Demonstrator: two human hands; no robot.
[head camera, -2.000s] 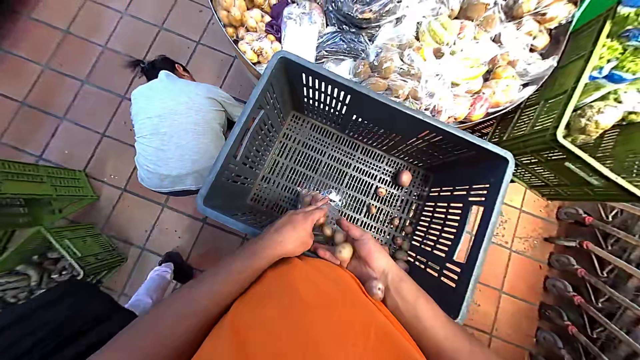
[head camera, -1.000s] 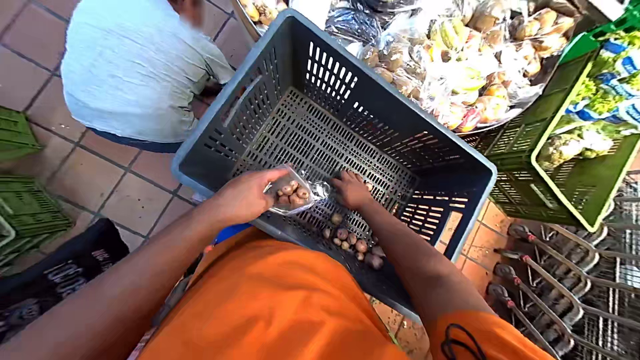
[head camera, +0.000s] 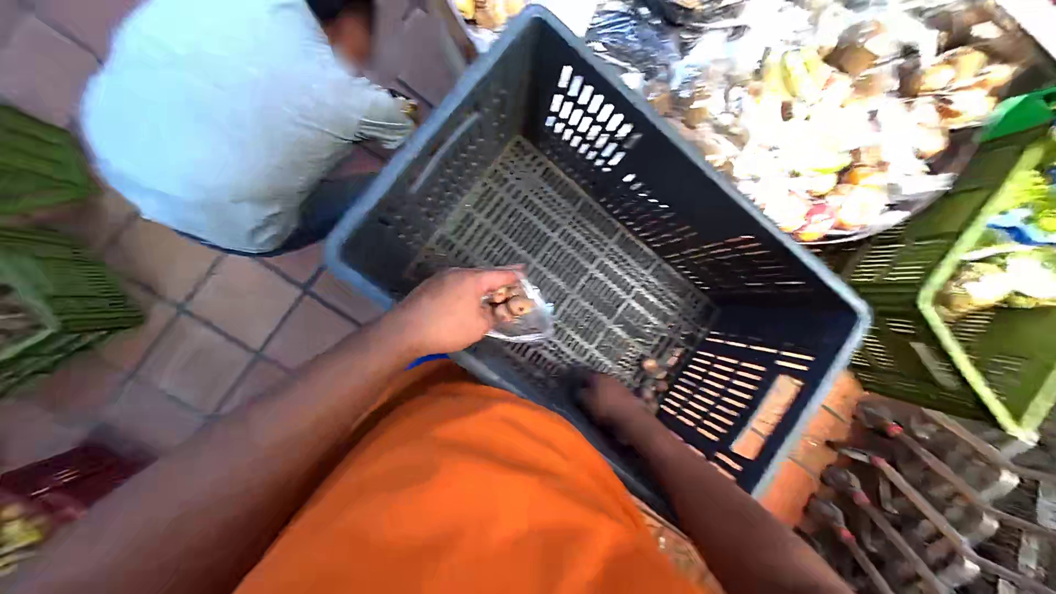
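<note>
My left hand (head camera: 450, 309) holds a clear plastic bag (head camera: 526, 322) with several small potatoes (head camera: 510, 304) in it, over the near left side of a dark plastic crate (head camera: 602, 272). Low in that crate, near its front wall, is my right hand (head camera: 606, 404); it is blurred and dark, and its fingers are hard to make out. Several loose small potatoes (head camera: 656, 371) lie on the slatted bottom just beyond and to the right of my right hand.
A person in a pale shirt (head camera: 223, 115) crouches at the left. Bagged produce (head camera: 825, 124) fills a large round container beyond the crate. Green crates (head camera: 949, 305) stand at the right, others (head camera: 74, 280) at the left. Metal carts (head camera: 907, 495) are at lower right.
My right hand has moved nearer the crate's front wall. Two seconds ago both hands were together among the potatoes; now they are apart, and the left holds the bag out to the left.
</note>
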